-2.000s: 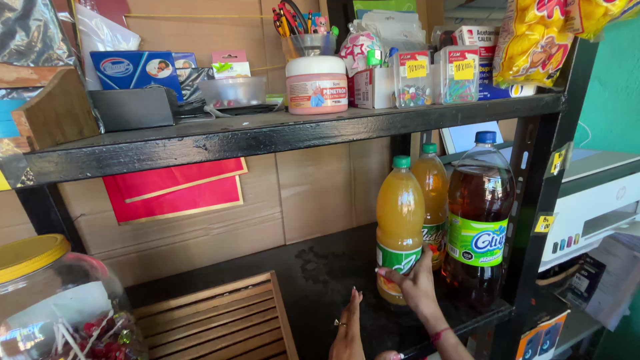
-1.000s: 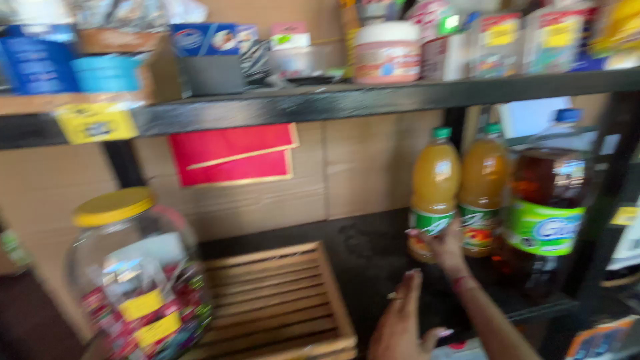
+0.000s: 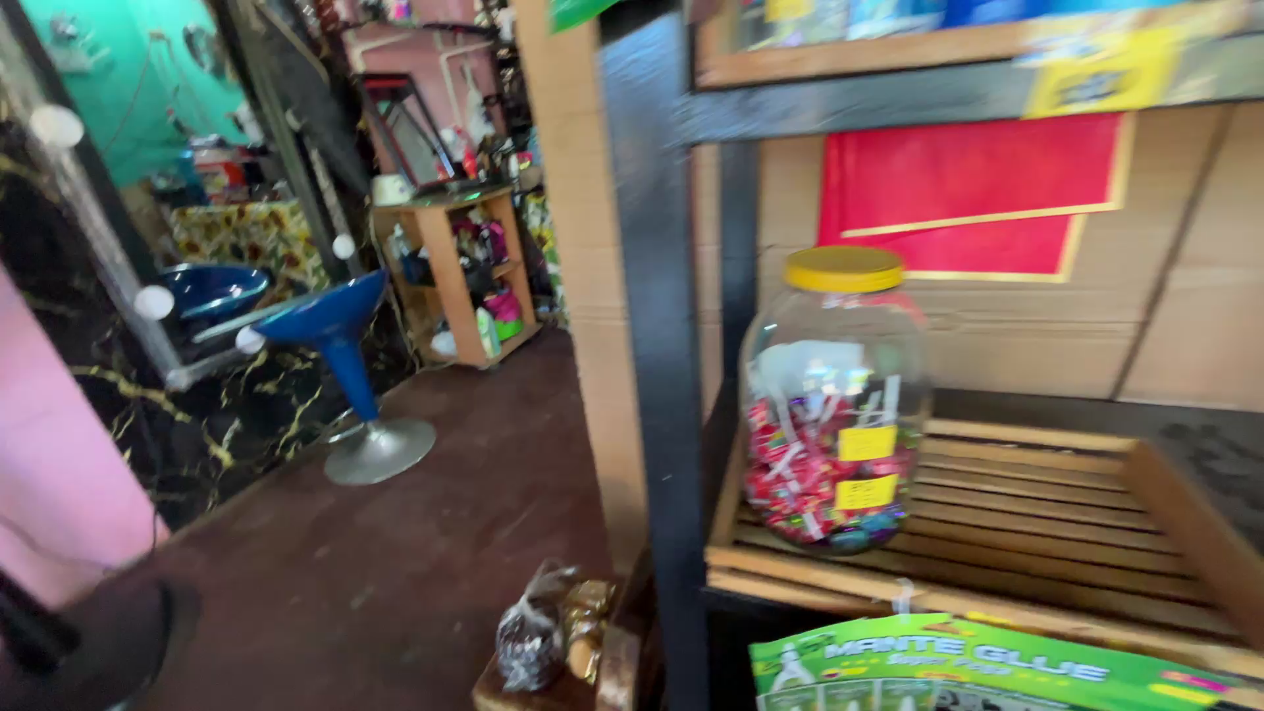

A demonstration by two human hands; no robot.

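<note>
Neither my left hand nor my right hand shows in the head view now. A clear jar with a yellow lid [image 3: 844, 270], filled with wrapped lollipops [image 3: 825, 464], stands upright on the left end of a slatted wooden tray [image 3: 1047, 504]. The tray lies on the black shelf unit [image 3: 657, 296]. Two yellow stickers are on the jar's front. Red sheets with yellow edges [image 3: 973, 183] hang against the cardboard backing behind it. The juice and soda bottles are out of view.
A green glue display card [image 3: 987, 667] hangs below the tray. Tied plastic bags [image 3: 533, 632] sit on a low wooden piece beside the shelf post. A blue bar stool [image 3: 346, 346] stands on the dark red floor at left, near a mirror and a small wooden shelf cabinet [image 3: 454, 276].
The view has swung far to the left. Both hands, earlier near the bottles with one touching a juice bottle, have left the view.
</note>
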